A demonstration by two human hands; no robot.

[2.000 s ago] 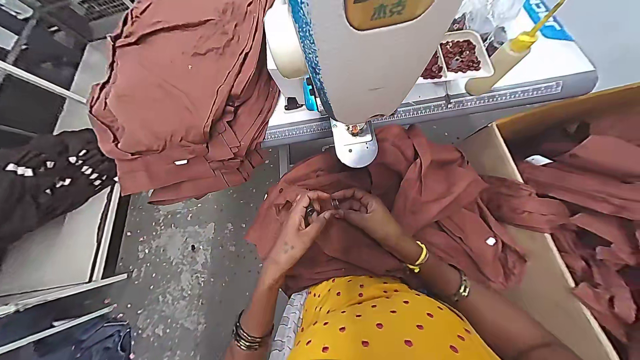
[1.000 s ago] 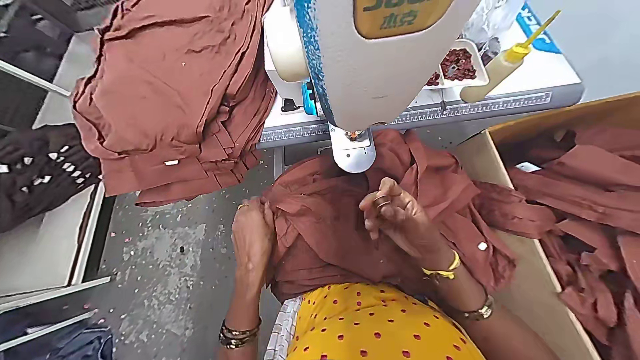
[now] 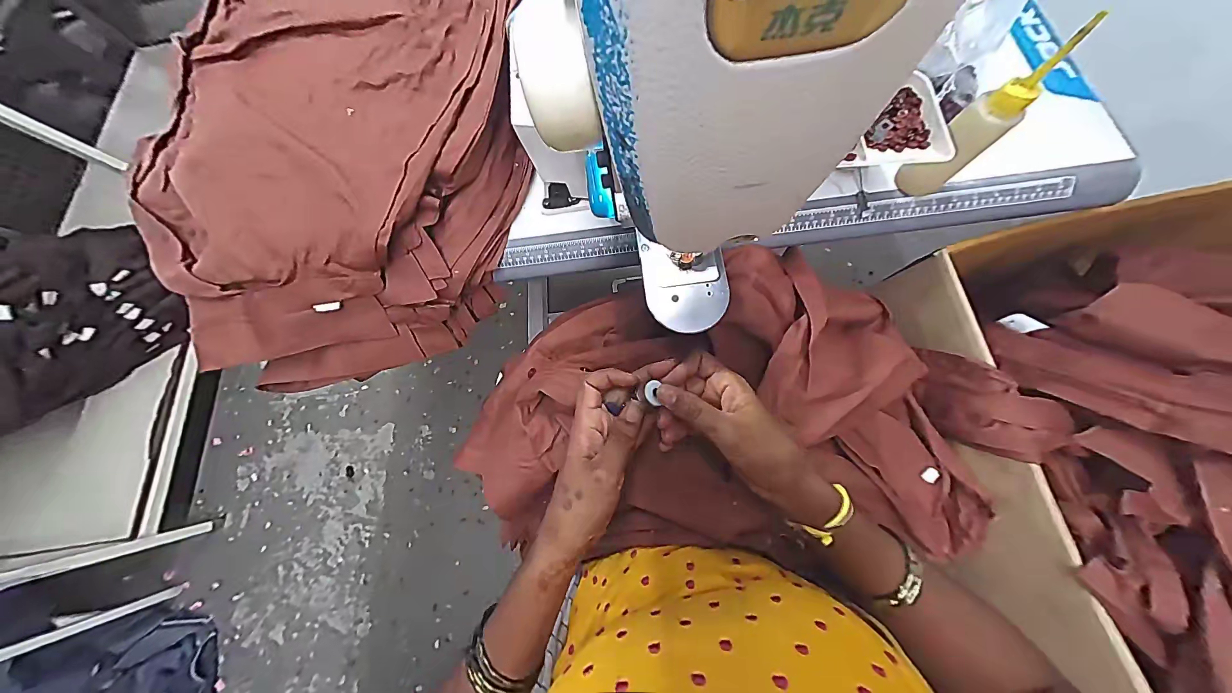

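My right hand pinches a small round whitish disc, perhaps a bobbin, between thumb and finger. Close against it is my left hand, its fingers bent around a small dark item that is too small to name. Both hands are over a reddish-brown garment lying across my lap. Just beyond them juts the rounded white arm end of a sewing machine, with part of the garment beneath it.
A stack of reddish-brown garments overhangs the table at left. At right stands a cardboard box of similar cloth. The machine table bears a tray of dark red buttons and a squeeze bottle. Dark garments lie far left.
My left hand has left the garment's left side and come in to meet my right hand. The whitish disc now shows between my right thumb and finger.
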